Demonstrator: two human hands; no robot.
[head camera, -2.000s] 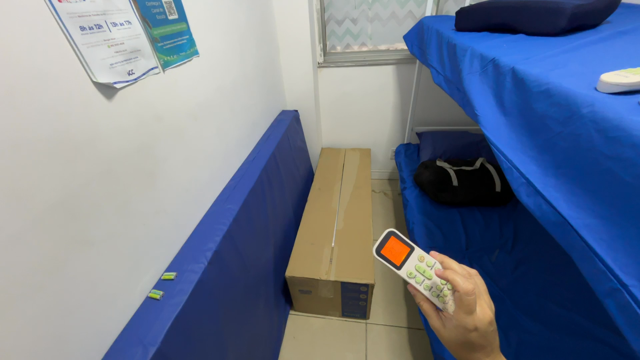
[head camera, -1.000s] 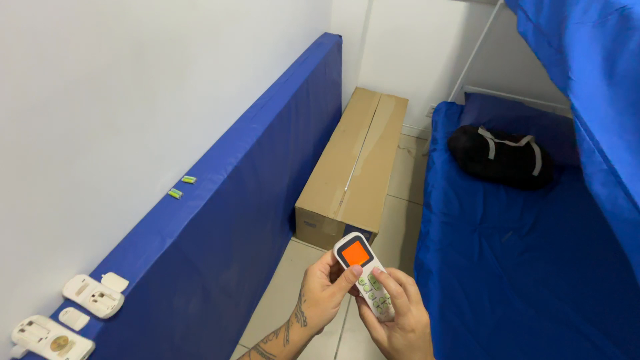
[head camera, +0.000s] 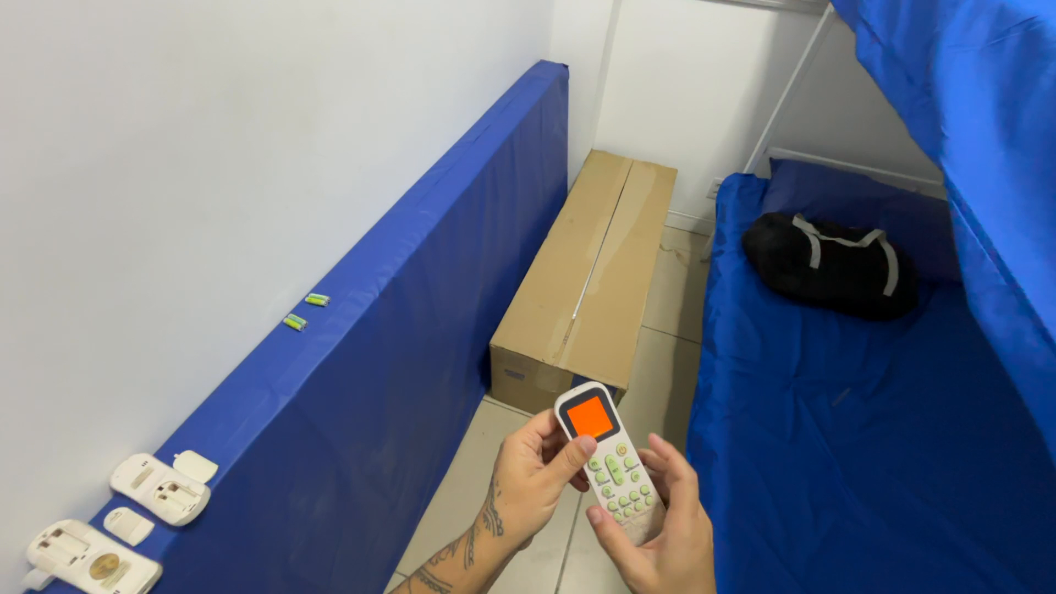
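Observation:
A white remote control (head camera: 612, 470) with an orange-lit screen and green buttons is held up between both hands, low in the middle. My left hand (head camera: 532, 478) grips its upper left side, thumb on the face just under the screen. My right hand (head camera: 672, 528) is around its lower end, with the thumb at the lower left edge and the fingers partly lifted at the right side. Two more white remote controls (head camera: 161, 488) (head camera: 95, 557) lie face down with bare battery compartments on the blue mattress edge, beside loose battery covers (head camera: 129, 525). Small green batteries (head camera: 318, 299) lie farther along it.
A blue mattress (head camera: 429, 305) stands on its side along the left wall. Beyond my hands a long cardboard box (head camera: 590, 264) rests on the tiled floor. At right is a lower bunk (head camera: 833, 437) with a black bag (head camera: 833, 264) and pillow, below hanging blue fabric (head camera: 998, 124).
Two seconds ago only one hand, my right, showed on the remote; my left hand has since joined it. Over the last second, my right fingers have lifted off the buttons. The view has tilted down.

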